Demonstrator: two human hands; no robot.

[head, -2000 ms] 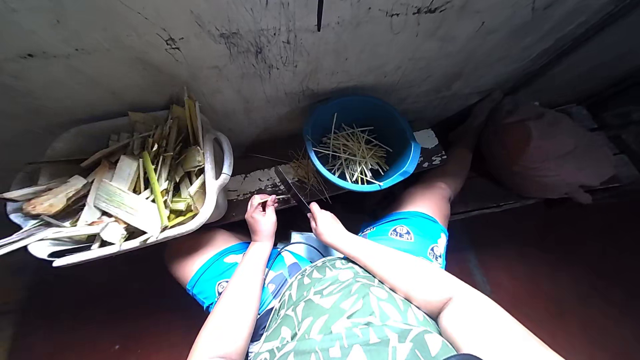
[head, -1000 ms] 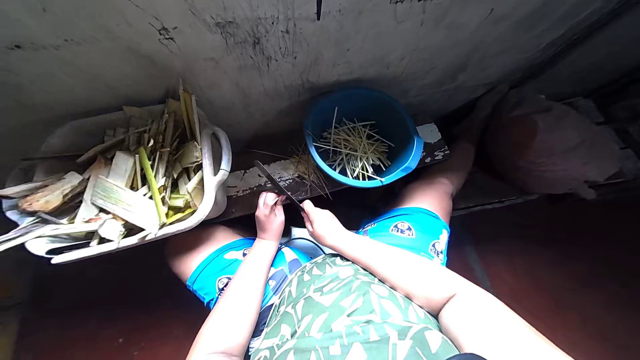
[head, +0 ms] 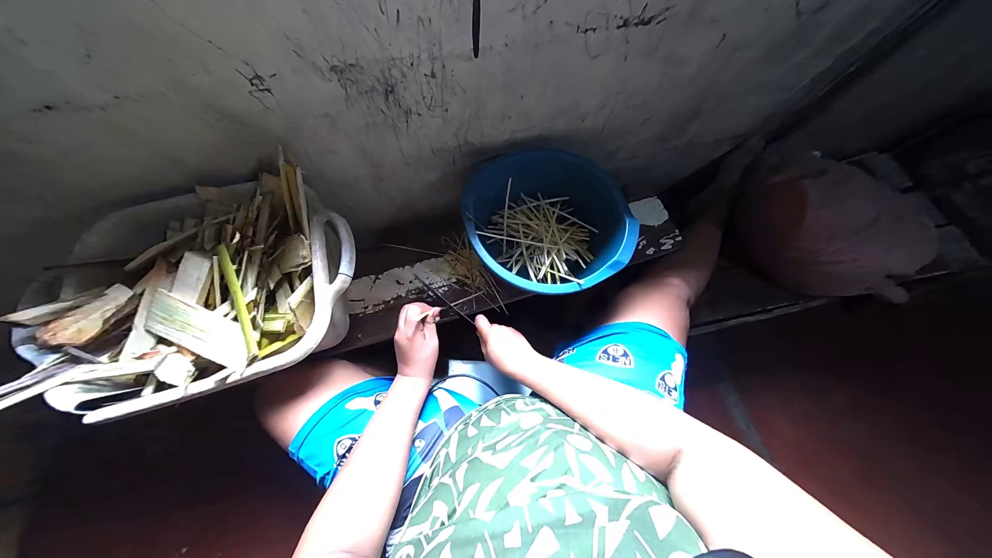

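Note:
My left hand (head: 417, 339) pinches a short pale strip of plant stalk (head: 428, 313) between thumb and fingers. Close by on its right, my right hand (head: 505, 345) holds a thin dark knife (head: 446, 298), whose blade slants up and left past the strip. Beyond my hands, a blue plastic basin (head: 629, 236) contains many thin cut strips (head: 542, 236). More fine strips (head: 471, 267) lie in a small heap against the basin's left side. At the left, a white plastic basket (head: 339, 291) is piled with rough split stalk pieces (head: 198, 325), some of them green.
The basin rests on a low wooden bench (head: 372, 291) with peeling white paint, along a stained grey wall (head: 372, 101). A bulging, dull-coloured sack (head: 841, 225) sits to the right. My bare legs are spread before the bench, and a dark reddish floor (head: 837, 403) lies below.
The knife blade, hard to see at first, showed above my left hand a second ago and now lies between my hands. My left hand has tilted, and the pale strip now shows in it.

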